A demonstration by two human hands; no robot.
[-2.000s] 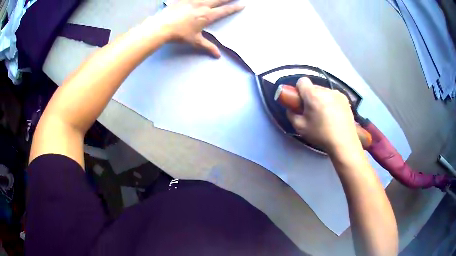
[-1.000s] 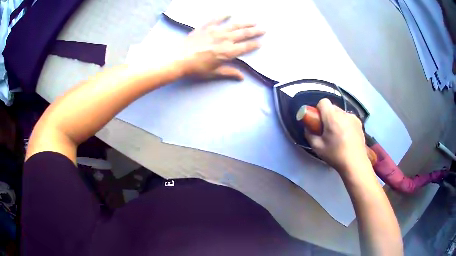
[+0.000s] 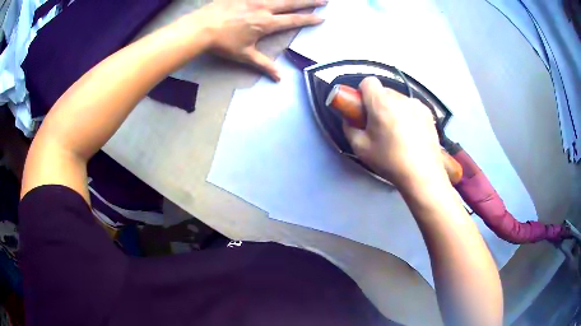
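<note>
The pale bluish-white back panel (image 3: 274, 153) lies flat on the pressing table. My right hand (image 3: 395, 130) is closed around the orange-brown handle of the steam iron (image 3: 331, 118), whose soleplate rests on the panel with its tip towards the upper left. A short stretch of dark purple seam (image 3: 299, 59) shows just beyond the tip; the iron hides the rest. My left hand (image 3: 255, 28) is spread flat, palm down, near the seam's far end at the top, its fingers pointing right.
A magenta cloth-wrapped hose (image 3: 487, 204) runs from the iron to the right edge. A small purple strip (image 3: 178, 93) lies left of the panel. Dark purple pieces (image 3: 83, 48) and pale scraps (image 3: 16, 70) are at upper left. Pale layered panels (image 3: 551, 57) lie at far right.
The iron has moved up and left along the seam towards my left hand. My left hand has moved up and left. The panel and purple strip have shifted right.
</note>
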